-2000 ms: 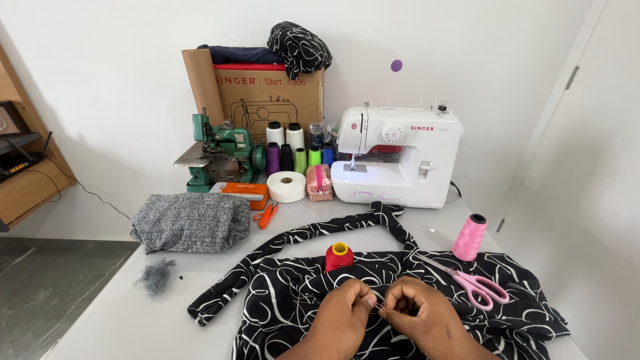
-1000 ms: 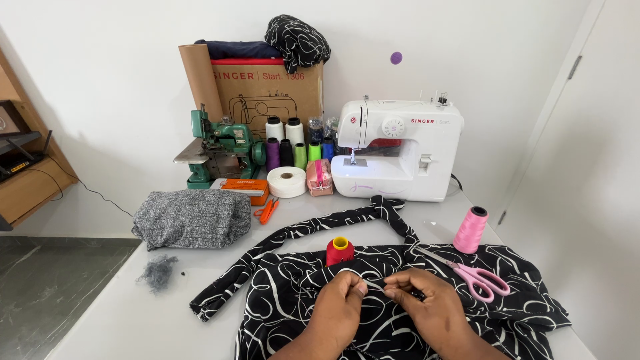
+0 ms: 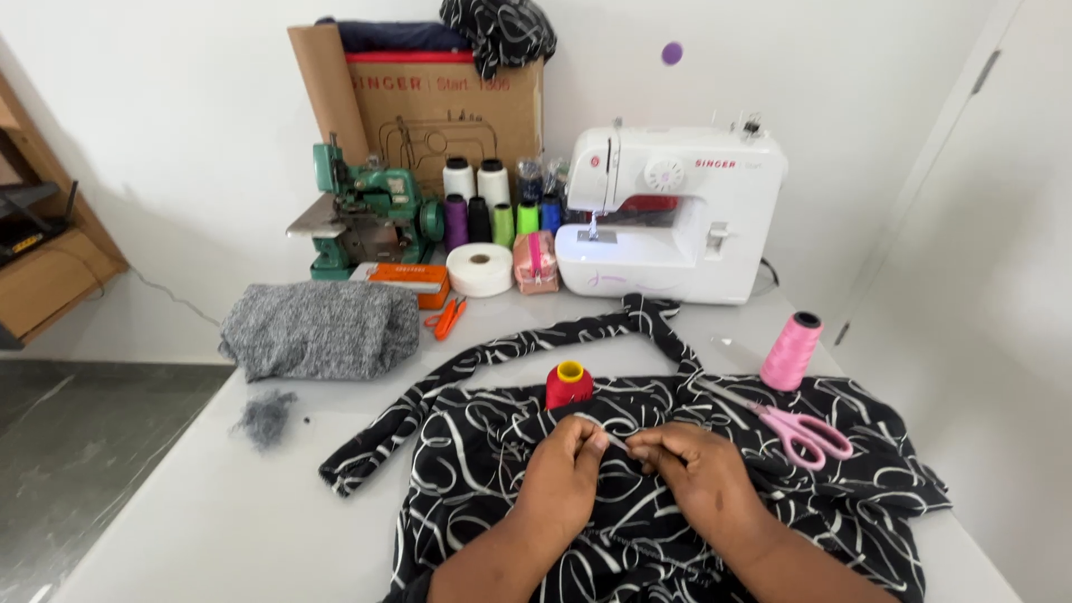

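Black fabric with white swirls (image 3: 469, 469) lies spread over the near part of the table. Above its middle, my left hand (image 3: 569, 465) pinches the fabric between thumb and forefinger. My right hand (image 3: 695, 469) is close beside it on the right, fingertips pinched together at the same spot; whether a needle or thread is between them is too small to tell. A red thread spool with a yellow top (image 3: 569, 386) stands just beyond my left hand. Pink-handled scissors (image 3: 804, 435) rest on the fabric to the right, near a cone of pink thread (image 3: 791, 352).
A white Singer sewing machine (image 3: 678, 209) stands at the back, with a green overlock machine (image 3: 377, 209), thread cones (image 3: 456, 222) and a white tape roll (image 3: 480, 270) to its left. Orange thread snips (image 3: 450, 319), folded grey knit cloth (image 3: 322, 331) and grey fluff (image 3: 266, 419) lie on the left.
My two hands stay close together over the fabric, with small shifts of the fingers. The spool and scissors have not moved.
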